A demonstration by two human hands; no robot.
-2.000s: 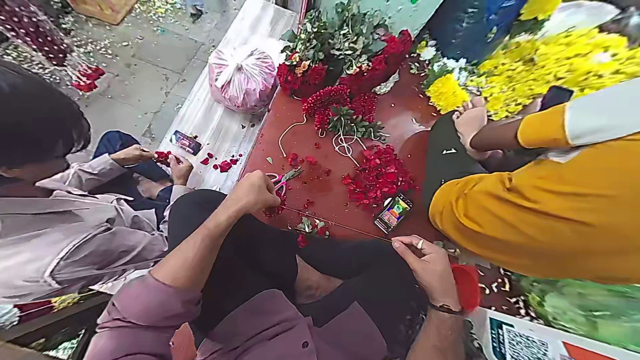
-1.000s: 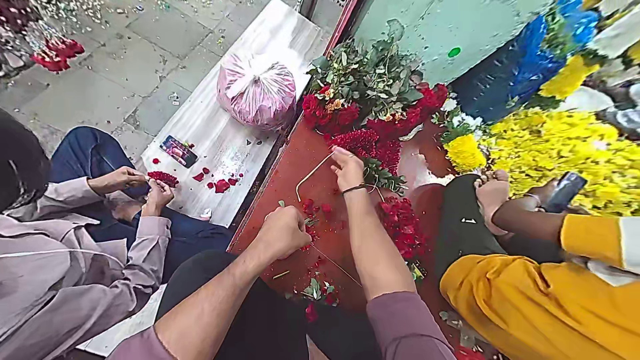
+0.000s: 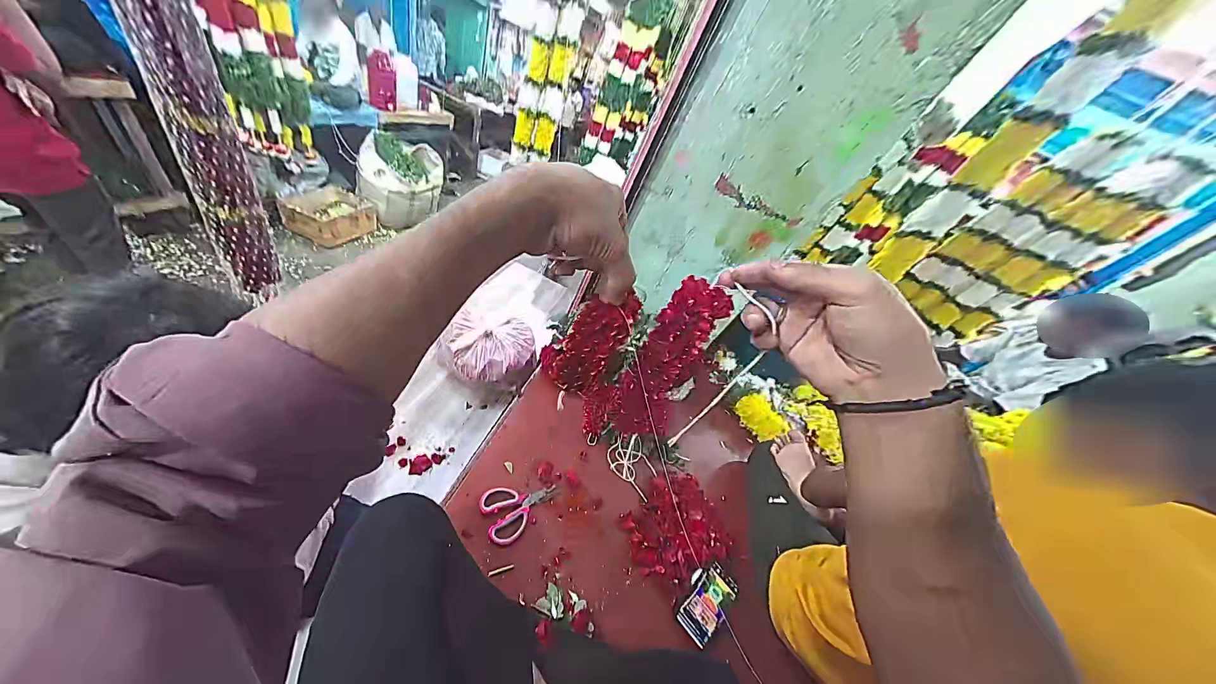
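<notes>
A thick red flower garland [image 3: 665,356] hangs in a folded length between my raised hands, above the red tabletop [image 3: 589,465]. My left hand [image 3: 589,233] grips one end, fingers pointing down. My right hand [image 3: 826,323] pinches the other end by a pale cord [image 3: 760,309]; a dark band circles that wrist. A thin thread runs down past the garland to the table. Below lie a coil of white string [image 3: 627,459], a heap of loose red petals [image 3: 676,527], pink-handled scissors [image 3: 513,513] and a smartphone [image 3: 707,605].
A pink-filled plastic bag [image 3: 491,344] sits on the white plank at the left. One person in a yellow top [image 3: 1102,551] sits close on my right; another person's dark-haired head [image 3: 95,351] is at my left. Yellow flowers [image 3: 760,416] lie beyond the table, beside a green wall [image 3: 779,142].
Both hands have risen from low over the table, and the red garland now hangs between them. The view has tilted up strongly, bringing the stalls and hanging garlands into sight.
</notes>
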